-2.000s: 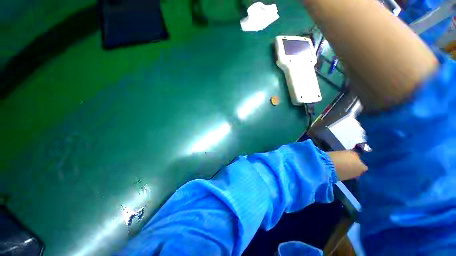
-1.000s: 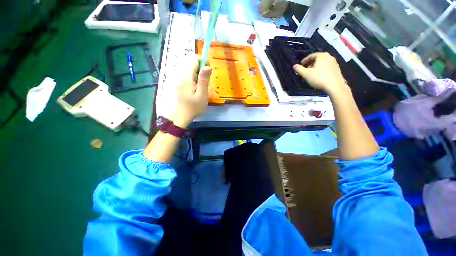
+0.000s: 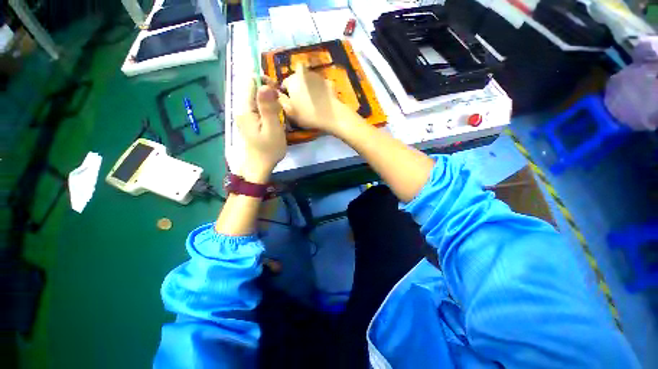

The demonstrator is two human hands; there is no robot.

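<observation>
A black frame (image 3: 351, 68) lies on the orange fixture (image 3: 371, 101) on the white-grey press machine (image 3: 400, 130). The green frame plate (image 3: 250, 32) stands upright at the fixture's left edge. My left hand (image 3: 262, 130) is at the lower part of the green plate, with its fingers around that edge. My right hand (image 3: 309, 97) is over the left part of the black frame; its fingertips are partly hidden, and whether they grip the frame cannot be told.
A stack of black frames (image 3: 404, 68) lies right of the fixture. A red button (image 3: 474, 119) is on the machine's front. On the green bench are a handheld tester (image 3: 155, 173), a blue pen (image 3: 190, 115), a white cloth (image 3: 84, 181), a small disc (image 3: 164, 224) and a white tray (image 3: 130, 67).
My right hand has moved left from the stack to the fixture, where a black frame now lies. My left hand stays by the upright green plate. The view has shifted somewhat.
</observation>
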